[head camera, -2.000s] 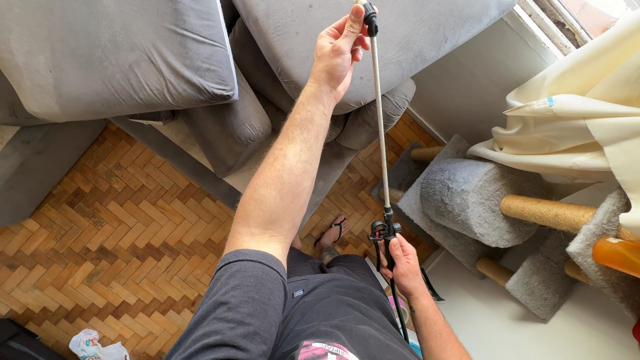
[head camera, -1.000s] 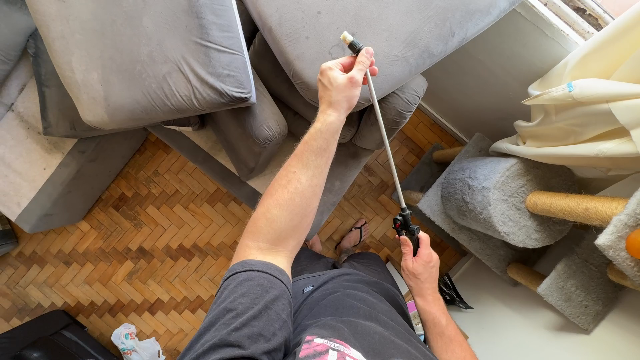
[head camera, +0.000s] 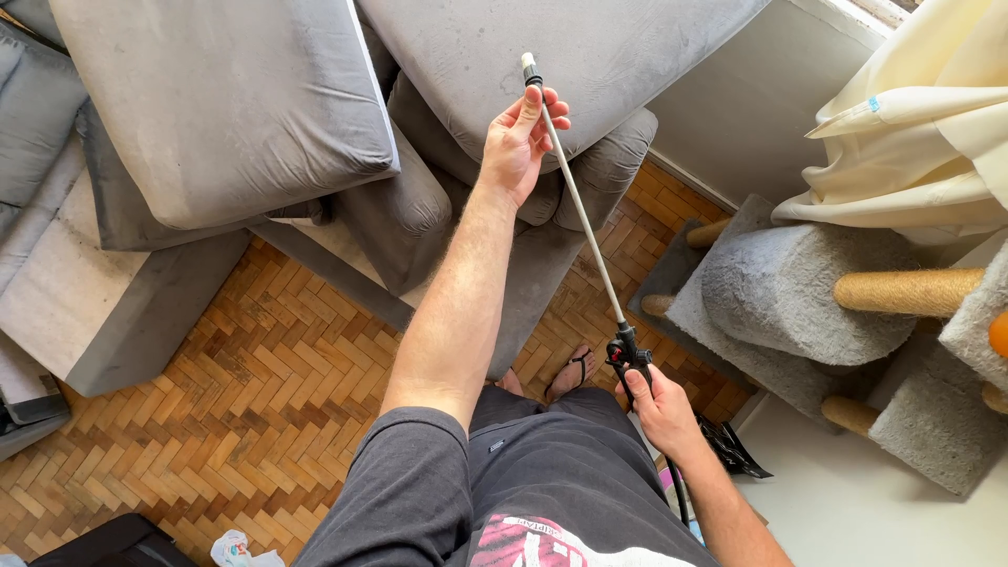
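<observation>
A sprayer wand with a thin pale metal tube runs diagonally across the middle of the view. My left hand holds its far end between thumb and fingers, just below the black collar and whitish nozzle. At the near end, my right hand is wrapped around the black trigger handle, which has a small red part. A black hose runs down from the handle beside my right forearm. Behind the nozzle is a stained grey sofa cushion.
Grey cushions are piled on sofa parts at the left and top. A carpeted cat tree with rope posts stands at the right, below a cream curtain. Herringbone parquet lies underfoot. A plastic bag and a black case are at bottom left.
Two seconds ago my left hand gripped the black nozzle collar; it now holds the tube just below, with the nozzle uncovered. My right hand stays on the handle. The view has shifted somewhat.
</observation>
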